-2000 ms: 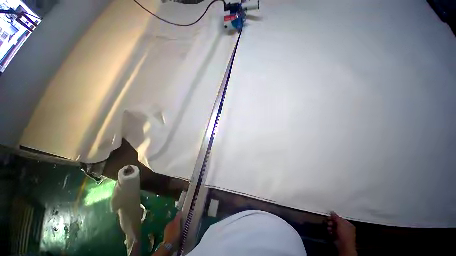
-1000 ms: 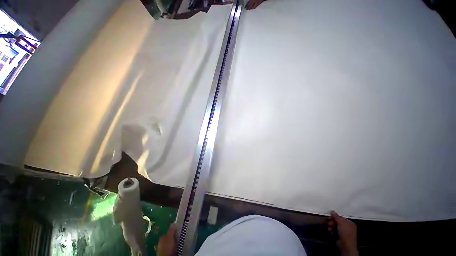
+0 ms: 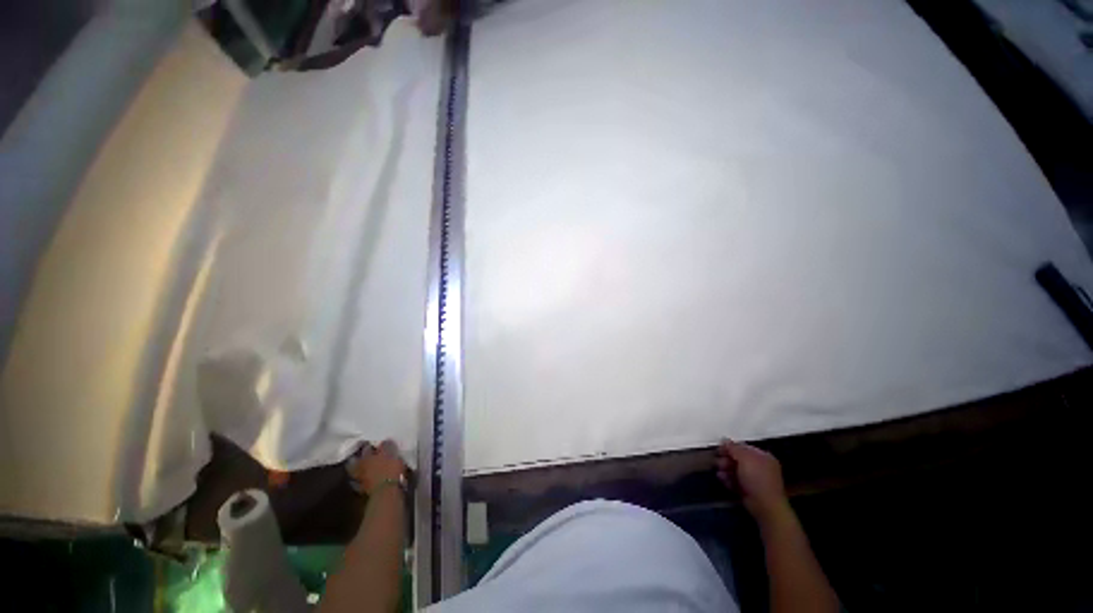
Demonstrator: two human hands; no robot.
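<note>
White fabric (image 3: pixel 743 228) spreads over the table, smooth right of the silver cutter track (image 3: pixel 441 311) and rippled left of it. The track lies across the fabric and reaches past its near edge. My left hand (image 3: pixel 381 465) is at the near fabric edge just left of the track; its fingers close on the edge, which bunches there. My right hand (image 3: pixel 750 472) pinches the near edge right of the track. Some of its fingers are curled out of sight.
A small pale roll (image 3: pixel 252 539) stands below the table edge at left. A dark bar (image 3: pixel 1064 302) lies at the fabric's right corner. Another person's hand (image 3: pixel 429 17) is at the track's far end. A small white block (image 3: pixel 477 523) sits beside the track's near end.
The end cutter has gone out of view. My left hand has left the track's near end and come to the fabric edge. My right hand stays at the edge. The view has shifted right.
</note>
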